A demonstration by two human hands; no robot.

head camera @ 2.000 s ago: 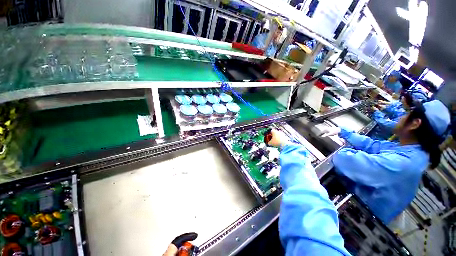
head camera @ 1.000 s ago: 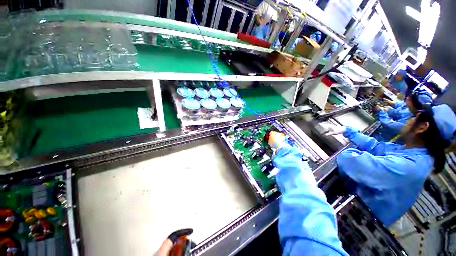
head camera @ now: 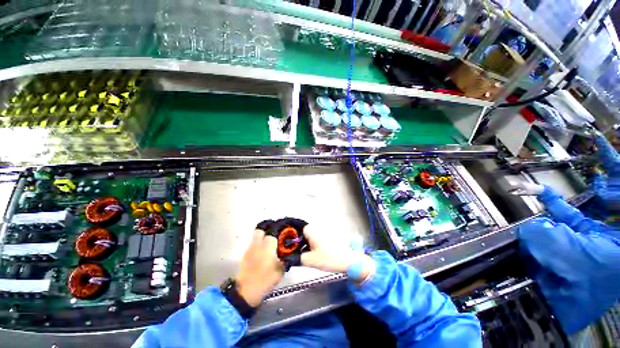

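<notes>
My left hand [head camera: 262, 262] and my right hand [head camera: 325, 255] meet over the pale plate between two boards. Both hold one orange-red toroidal inductor [head camera: 288, 241], its ring facing up, with black fingertips around it. A circuit board [head camera: 395, 197] in its frame lies to the right of my hands; a small orange ring and yellow parts sit near its upper part. Another circuit board [head camera: 122, 262] lies to the left, with three orange-red toroids in a column and silver-white heatsinks.
Teal-topped round parts [head camera: 357, 119] fill a tray on the shelf behind. Yellow-and-black parts [head camera: 75, 109] fill a tray at upper left. Clear blister trays [head camera: 217, 37] lie above. A black tote [head camera: 520, 316] is at lower right. A blue cord hangs mid-view. A coworker's blue sleeve reaches in at right.
My right hand has left the right board and come back to meet my left hand, which has risen with the toroid. The view has turned left, showing more of the left board.
</notes>
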